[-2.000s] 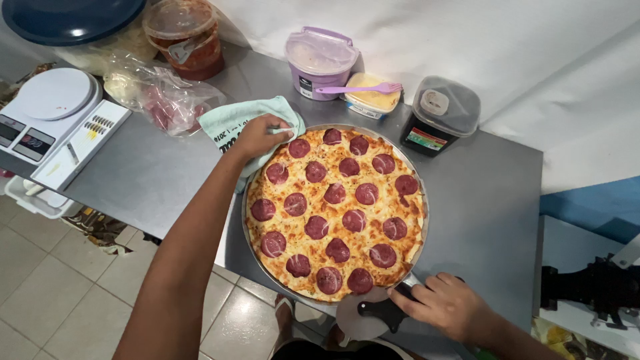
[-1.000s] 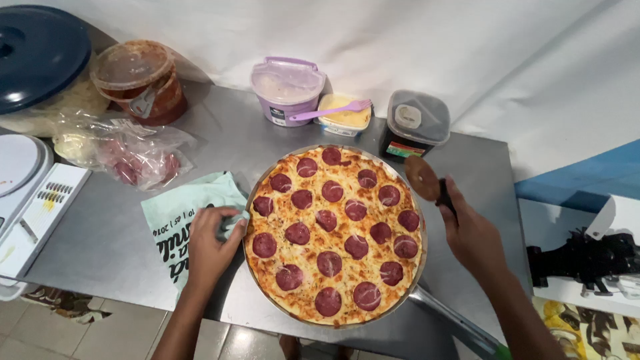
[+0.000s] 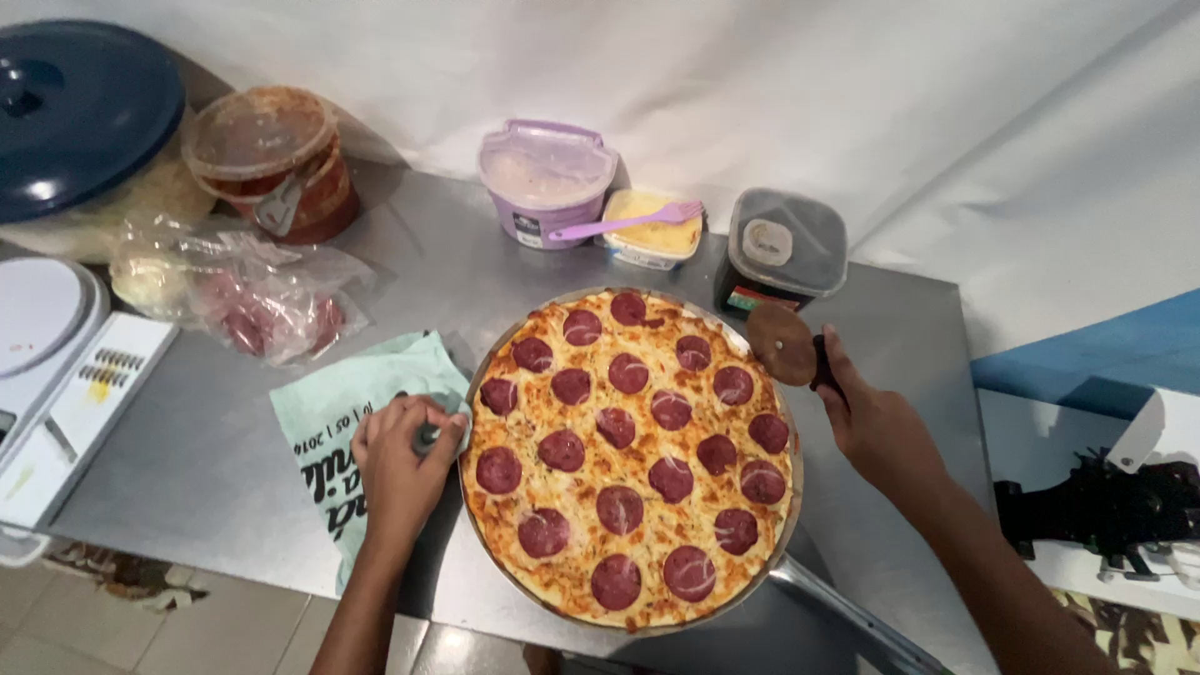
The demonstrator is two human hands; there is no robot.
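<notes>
A baked pizza [image 3: 647,403] with many pepperoni slices lies in a round metal pan whose long handle [image 3: 853,614] points to the lower right. My right hand [image 3: 867,412] grips the black handle of a pizza cutter, and its round wheel [image 3: 781,345] is at the pizza's upper right edge. Whether the wheel touches the crust I cannot tell. At the pan's left side my left hand [image 3: 412,450] has its fingers curled on a pale green printed cloth [image 3: 375,384], pinching a fold against the rim.
Behind the pan stand a purple lidded tub [image 3: 547,192], a small tub of yellow spread [image 3: 653,239] with a purple fork [image 3: 637,220] across it, and a dark lidded container [image 3: 786,244]. At left are a sauce tub [image 3: 272,169], plastic bags [image 3: 272,309] and a kitchen scale [image 3: 37,319].
The pizza cutter in my right hand has gone from the pan's lower right, by the handle, to its upper right edge. My left hand has moved down the pan's left side with the cloth.
</notes>
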